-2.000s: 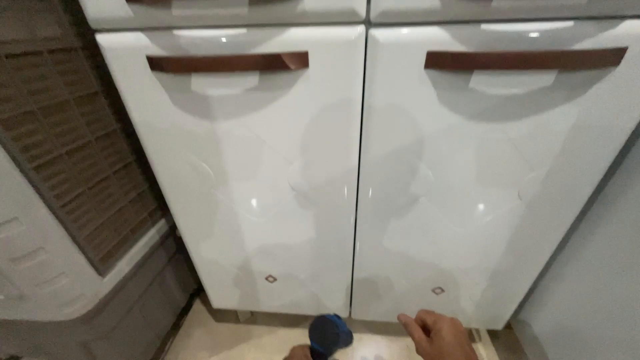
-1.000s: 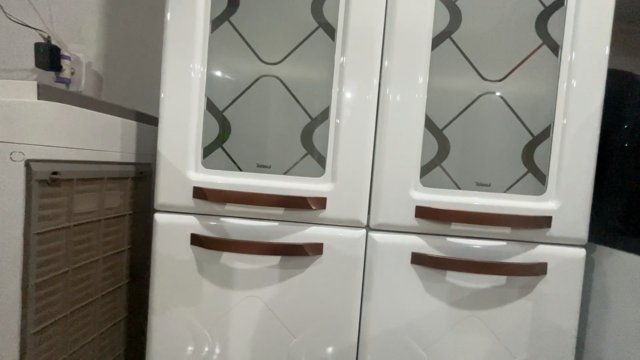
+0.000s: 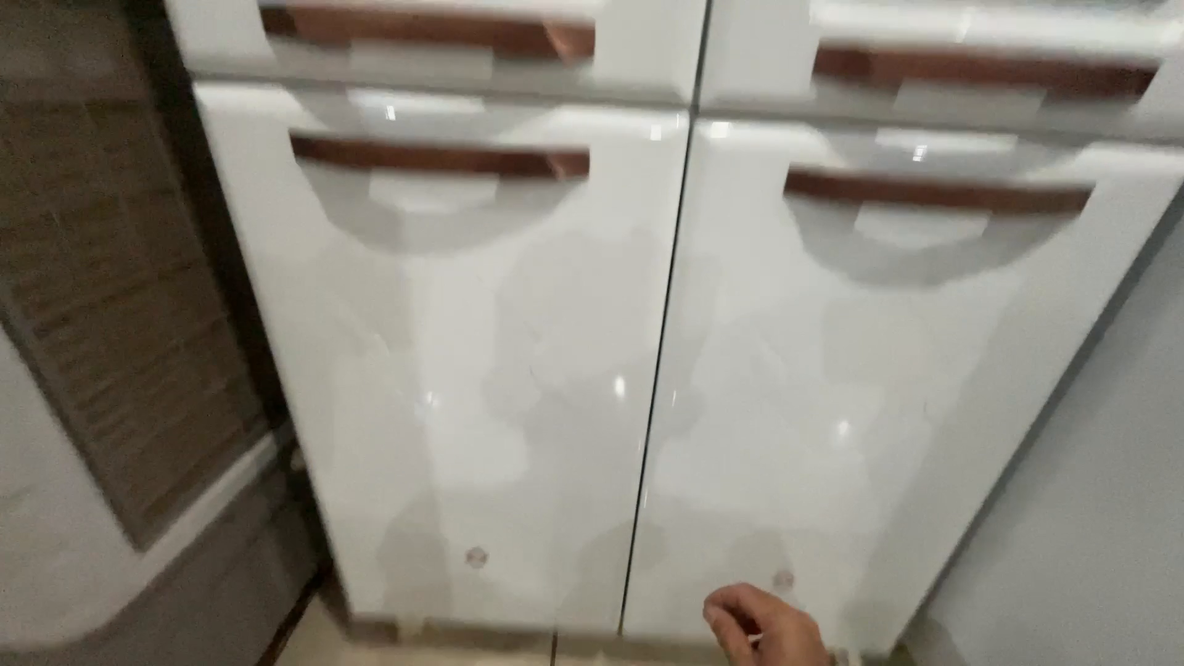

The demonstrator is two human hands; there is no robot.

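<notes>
My right hand [image 3: 768,624] is at the bottom edge, right of centre, in front of the lower right cabinet door [image 3: 832,370]. Its fingers are curled with the thumb near the index finger; whether something small is between them is not clear in the blur. My left hand is out of view. The lower left cabinet door [image 3: 462,351] is closed beside the right one, and both are glossy white. Each has a reddish-brown handle near its top, the left handle [image 3: 439,155] and the right handle [image 3: 939,192].
Two more brown handles, upper left [image 3: 430,30] and upper right [image 3: 985,69], cross the top. A pale appliance with a brown slatted grille [image 3: 129,277] stands at the left. A grey wall [image 3: 1091,481] is at the right, and a light tiled floor [image 3: 499,654] lies below.
The view has swung down from the upper glass doors to the lower doors. My right hand has come into view since one second ago. The blue object and left hand seen earliest are out of view.
</notes>
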